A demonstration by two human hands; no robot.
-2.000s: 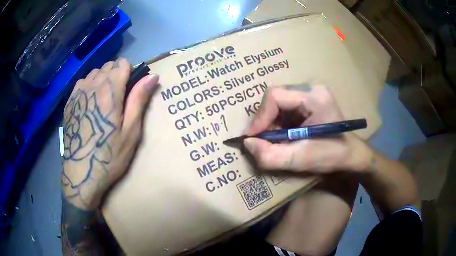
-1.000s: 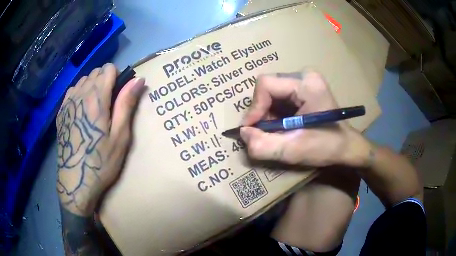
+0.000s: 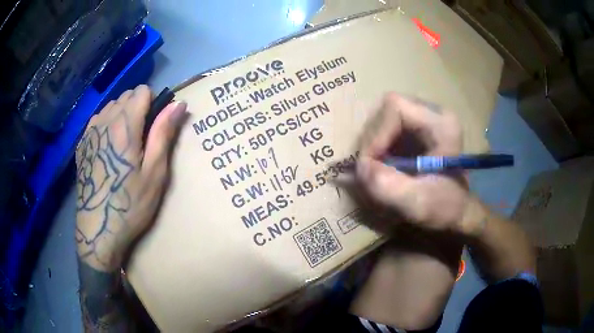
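Observation:
A tan shipping carton (image 3: 189, 260) printed "proove", Watch Elysium, Silver Glossy, lies tilted before me. Handwritten figures stand beside N.W. and G.W.; the C.NO line has no writing beside it. My right hand (image 3: 417, 169), blurred, holds a dark marker pen (image 3: 466, 162) with a pale label over the carton's right part; its tip is hard to make out. My left hand (image 3: 124, 175), tattooed, rests on the carton's left edge, with the black pen cap (image 3: 158, 104) between thumb and fingers. A red-orange sticker (image 3: 426, 32) shows near the carton's upper right.
A blue pallet (image 3: 130, 65) with plastic-wrapped goods (image 3: 78, 58) is at the upper left. Other cartons (image 3: 553, 208) stand at the right. Blue-grey floor (image 3: 241, 23) shows behind the carton. My bare leg (image 3: 404, 286) is below its lower right edge.
Handwritten figures now stand beside G.W. My right hand with the pen has moved right, off that line, uncovering both KG marks. The carton has shifted slightly left in view.

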